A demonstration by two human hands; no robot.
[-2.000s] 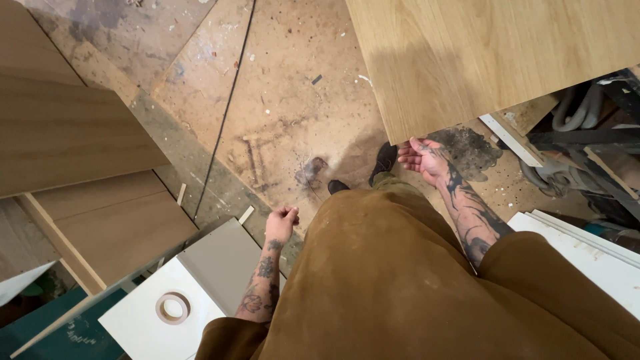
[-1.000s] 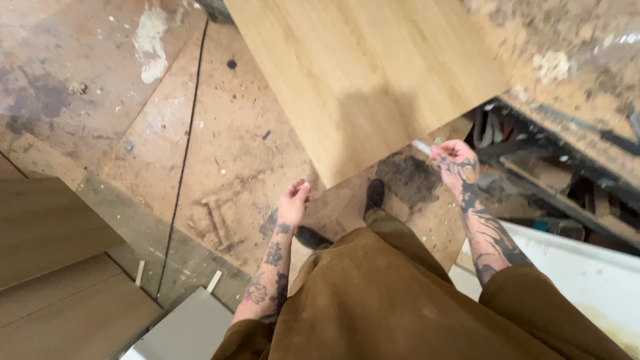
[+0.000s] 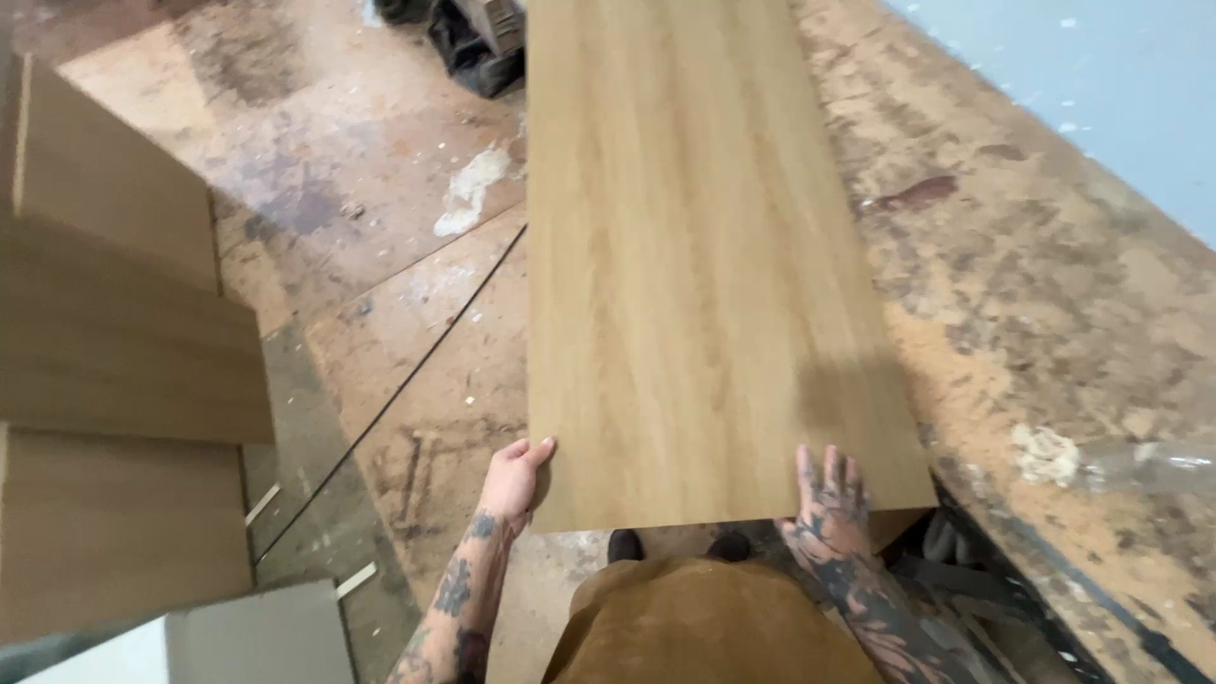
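Observation:
A long wood-grain panel [image 3: 693,266] stretches away in front of me, its near edge just ahead of my body. My left hand [image 3: 516,480] grips the panel's left edge near the closest corner, thumb on top and the other fingers hidden behind or below the edge. Flat on the panel's top near the right corner lies my right hand [image 3: 829,503], fingers spread, with the thumb by the near edge. What supports the panel is mostly hidden beneath it.
Wood-grain cabinet parts [image 3: 123,361] and a white-grey box or panel [image 3: 256,632] stand at left. A black cable [image 3: 394,399] crosses the stained floor. At right is a worn bench top [image 3: 1045,313] with a pale blue sheet [image 3: 1092,85]. Dark bags or tools [image 3: 475,43] lie at the top.
My left hand, free of the panel before, now holds its left edge. My right hand has moved from the near edge onto the top face. The view has turned and shifted.

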